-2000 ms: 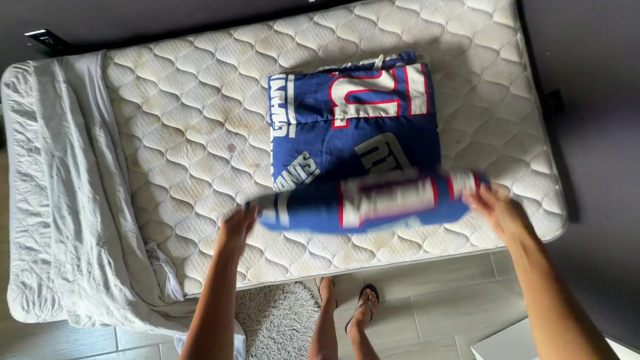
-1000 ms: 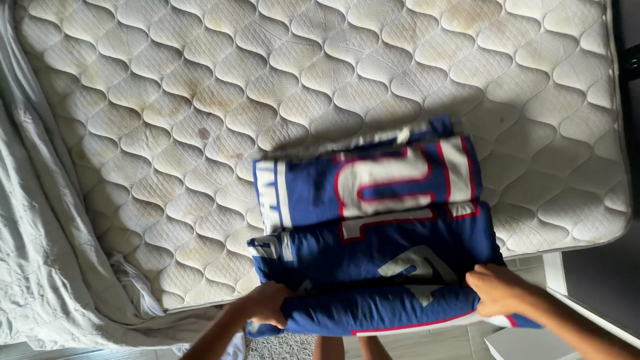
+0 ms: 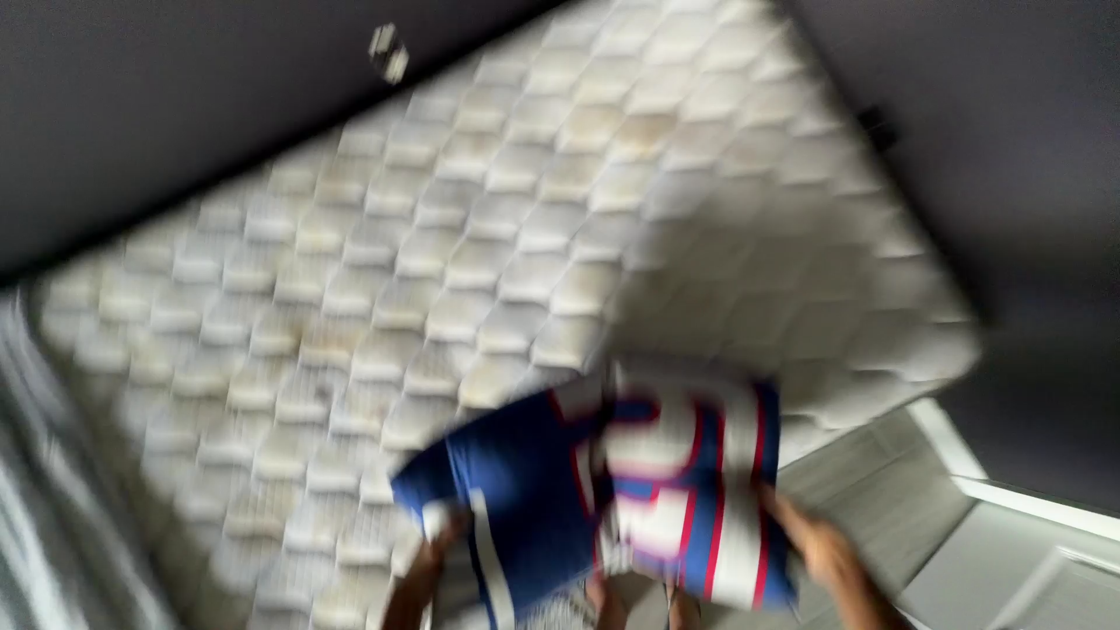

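Note:
A folded blue blanket [image 3: 534, 499] with white and red print is lifted at the near edge of the quilted mattress [image 3: 455, 289], bent along its middle into two halves. At its left side my left hand [image 3: 442, 534] grips the cloth. The right edge is held by my right hand [image 3: 809, 534], whose fingers partly go behind the fabric. Motion blur softens both hands and the print.
Grey crumpled bedding [image 3: 52, 490] lies along the left edge. Dark walls [image 3: 175, 87] border the mattress behind and at right. A wall outlet [image 3: 388, 54] is at the top. A white panelled piece of furniture [image 3: 1024, 560] stands at lower right, beside grey floor tiles [image 3: 862, 481].
The blanket was being folded over on the mattress; now it is a compact bundle lifted in both hands and bent in the middle. The view has turned.

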